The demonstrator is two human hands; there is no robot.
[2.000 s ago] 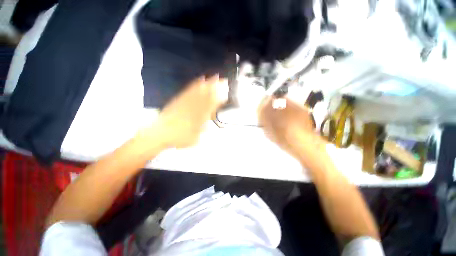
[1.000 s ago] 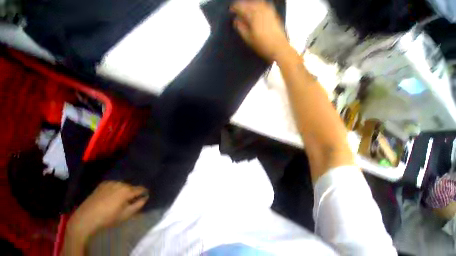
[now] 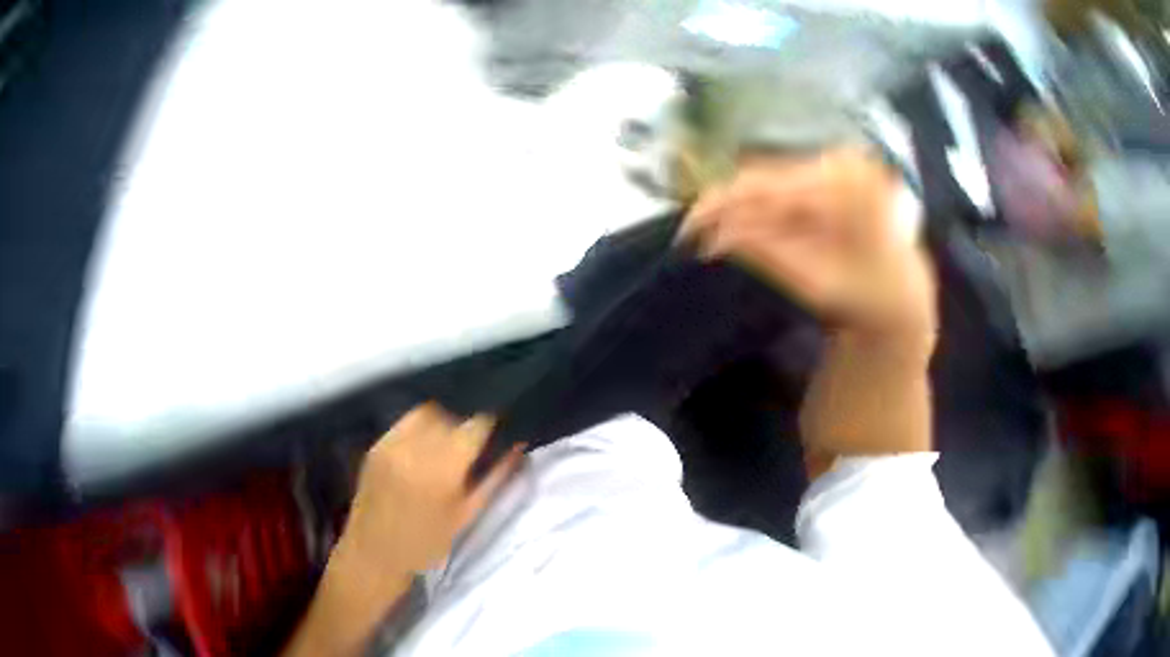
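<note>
The picture is blurred. A dark cloth panel [image 3: 616, 340] stretches slantwise between my hands, over my lap and along the white table's front edge. My left hand [image 3: 430, 488] is low, left of the middle, closed on the panel's near end. My right hand [image 3: 821, 231] is higher and to the right, with its fingers on the panel's far end by the table's right part. The fingertips' exact hold is blurred.
The white table [image 3: 295, 257] fills the upper left. More dark cloth [image 3: 71, 193] lies along its left side. A red basket [image 3: 237, 558] stands below the front edge. Blurred small machine parts [image 3: 642, 135] show near my right hand. A red thing [image 3: 1123, 443] is at the far right.
The view has turned right. My right hand has moved from the panel over the table to the table's right side. My left hand has risen from beside the basket, and the panel now slants up to the right.
</note>
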